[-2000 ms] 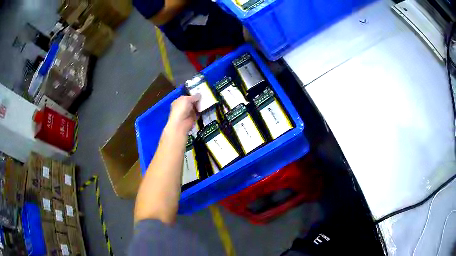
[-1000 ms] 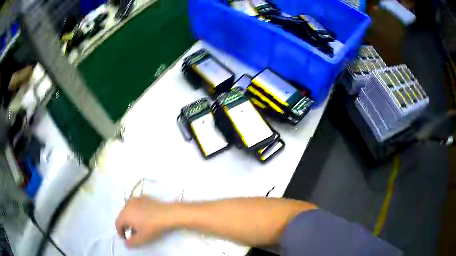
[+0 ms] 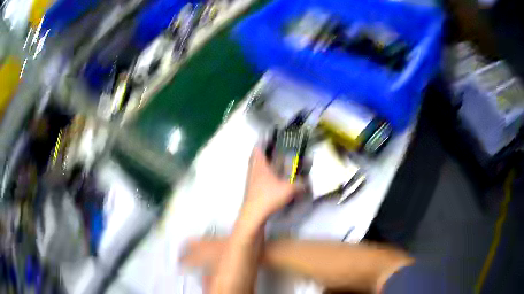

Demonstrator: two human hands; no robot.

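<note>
The view is strongly blurred. My left hand [image 3: 269, 186] reaches up from the bottom edge over the white bench. Its thumb and fingers are around the near end of a dark power bank unit [image 3: 292, 140] with a yellow edge. More units [image 3: 345, 126] lie beside it to the right, some overlapping. My right hand [image 3: 201, 254] is low over the bench, its forearm coming from the right and passing behind my left forearm. Blur hides its fingers and anything in them.
A blue bin [image 3: 339, 74] with dark units inside stands at the bench's far end. A green surface [image 3: 189, 109] runs along the left. Pale stacked trays [image 3: 488, 109] stand right of the bench, over the dark floor. A dark cord [image 3: 123, 252] crosses lower left.
My left hand, out of view one second ago, has come in at the units. My right hand shows farther right. The view has shifted, and the units and bin sit farther right.
</note>
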